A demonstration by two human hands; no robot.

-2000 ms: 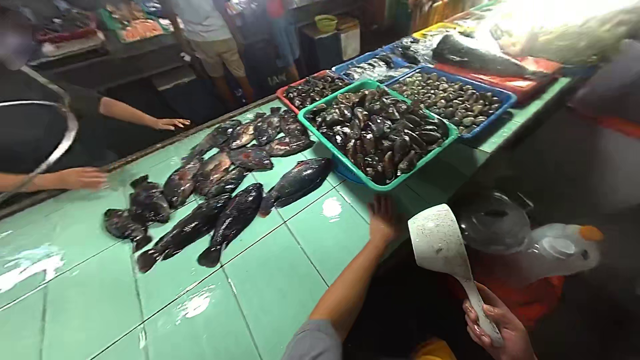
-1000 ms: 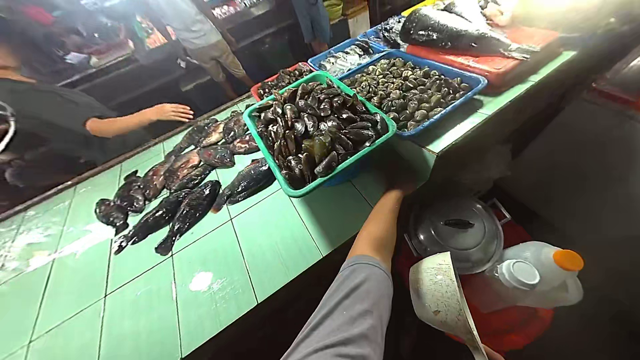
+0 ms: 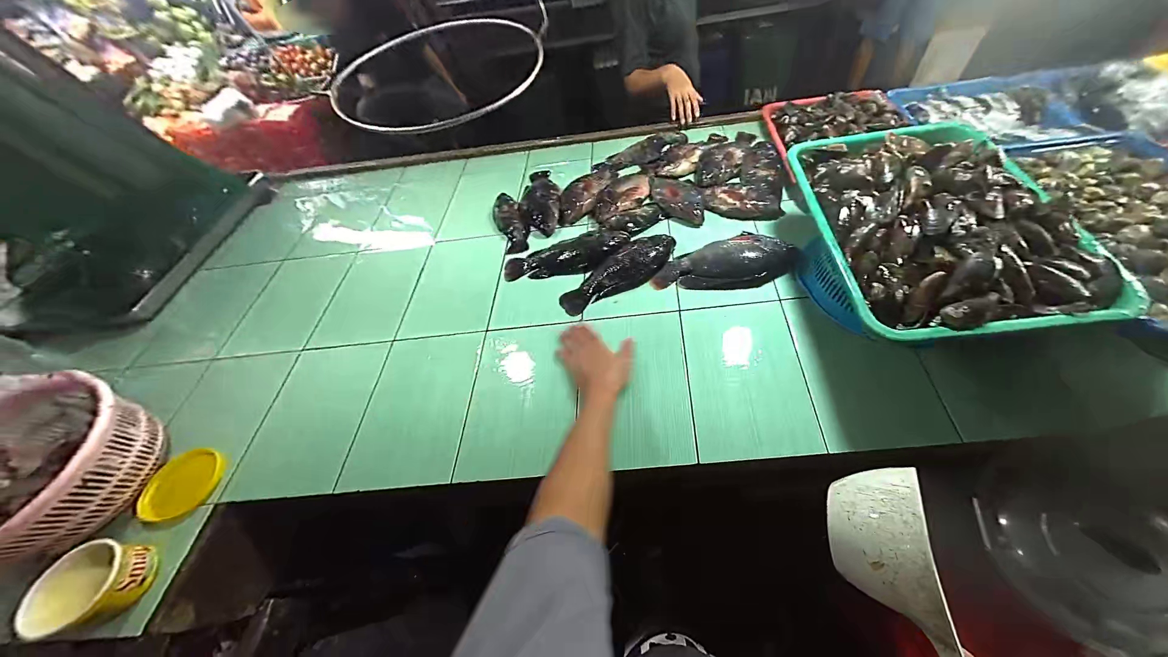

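My left hand reaches over the green tiled counter, fingers apart and holding nothing, just in front of the tails of the nearest dark whole fish. A larger dark fish lies to its right, and several smaller fish lie behind. A green plastic basket of mussels stands at the right. The white scoop shows at the lower right, its handle running out of the bottom edge; my right hand is out of view.
A pink plastic basket, a yellow lid and a yellow tub stand at the left. Blue trays of shellfish are at the right. Another person's hand rests at the far edge. A metal ring hangs above.
The view has swung left, bringing the pink basket into sight. My left hand, earlier beside the green mussel basket, is now in front of the fish. My right hand has gone out of view.
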